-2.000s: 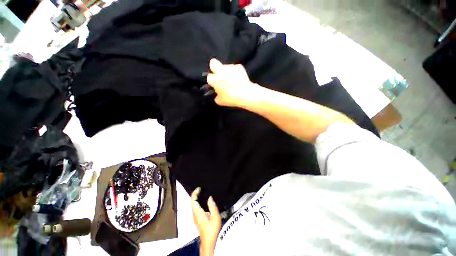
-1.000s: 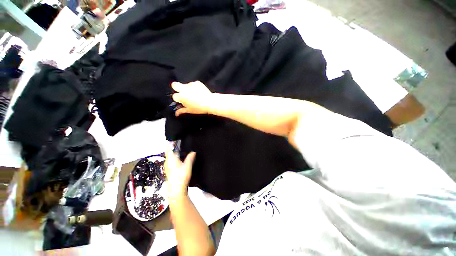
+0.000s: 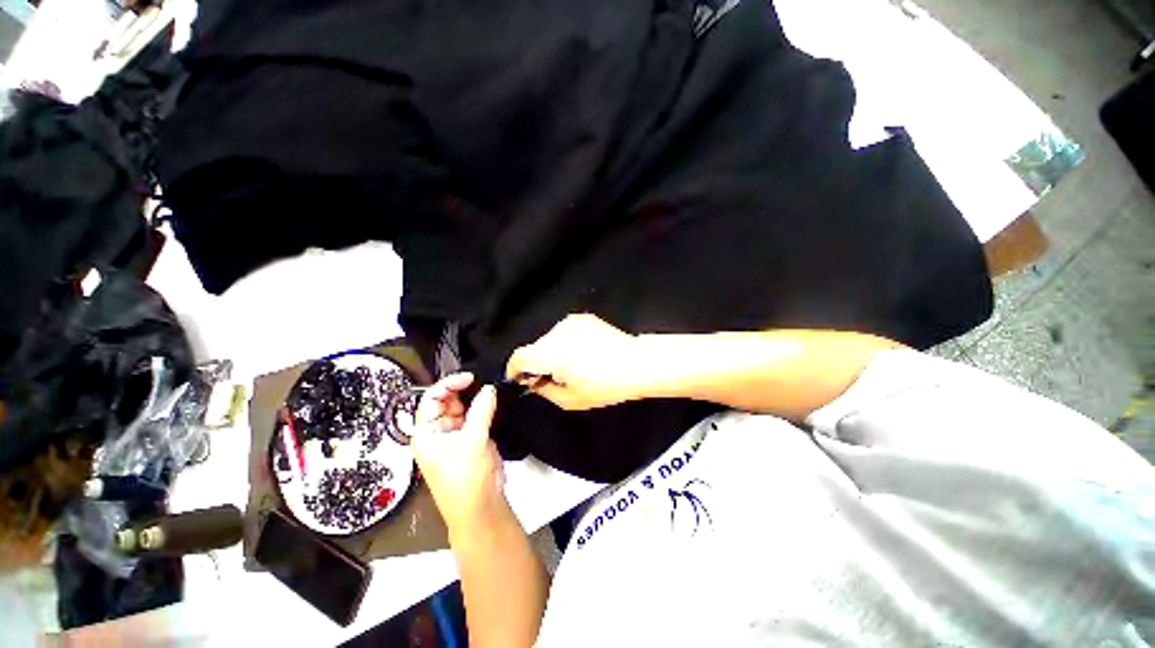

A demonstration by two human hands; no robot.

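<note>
The black garment (image 3: 709,215) lies spread over the table. My left hand (image 3: 459,428) is beside the plate's right edge, its fingertips pinching the garment's near edge. My right hand (image 3: 576,363) is just right of it and holds a small dark tool (image 3: 537,380), mostly hidden in the fingers; its tip points at the pinched edge. The round white plate (image 3: 371,475) carries a heap of black trims (image 3: 332,403), a finer speckled heap (image 3: 345,494) and a thin red stick (image 3: 293,446).
The plate stands on a brown mat (image 3: 266,437). A phone (image 3: 313,567) and a dark olive cylinder (image 3: 190,530) lie near it. Clear plastic bags (image 3: 158,424) and dark crumpled cloth or bags (image 3: 89,342) are at the left. The table edge and concrete floor are at the right.
My right hand has moved from the garment's middle down towards the plate. My left hand has come up from below, and both hands now meet at the garment's edge. The view has shifted.
</note>
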